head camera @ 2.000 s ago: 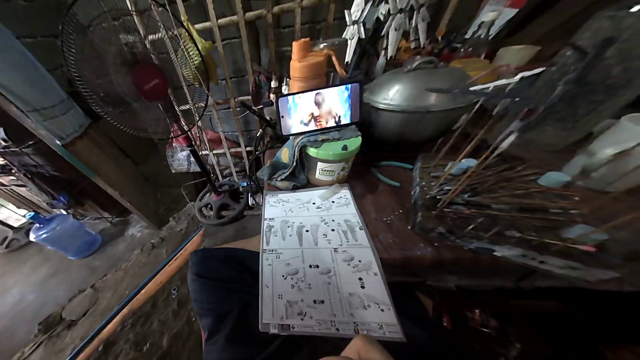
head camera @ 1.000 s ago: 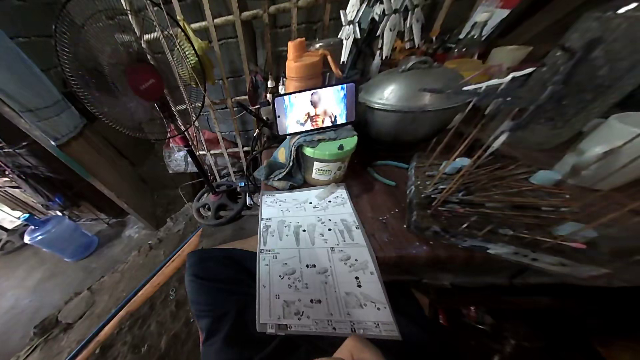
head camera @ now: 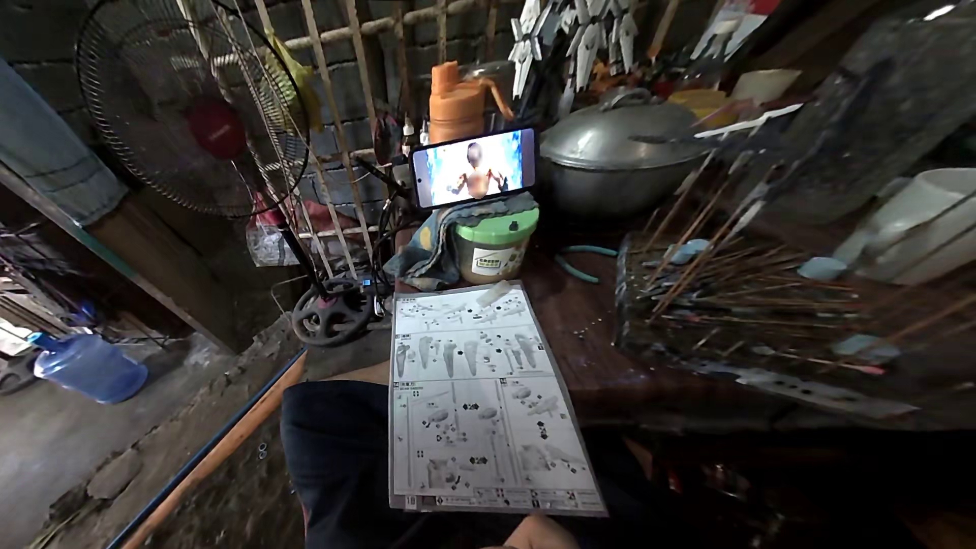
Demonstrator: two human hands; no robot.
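Only part of one hand, seemingly my right hand (head camera: 541, 534), shows at the bottom edge, just below a printed assembly instruction sheet (head camera: 480, 393). Its fingers are mostly cut off, so whether it touches or holds anything is hidden. My left hand is out of view. Line drawings of parts cover the sheet, whose upper end lies on the dark wooden table and whose lower end extends over my lap. Near its top edge rests a small pale translucent piece (head camera: 494, 293). Beyond it, a smartphone (head camera: 474, 169) with a lit picture leans above a green-lidded tub (head camera: 496, 240) and a patterned cloth (head camera: 431, 248).
Teal-handled pliers (head camera: 583, 261) lie right of the tub. A foam block (head camera: 621, 305) bears many thin sticks with small parts. Behind stand a lidded metal pot (head camera: 621, 152) and an orange jug (head camera: 455, 110). A fan (head camera: 217, 126) and blue water bottle (head camera: 91, 368) are at left.
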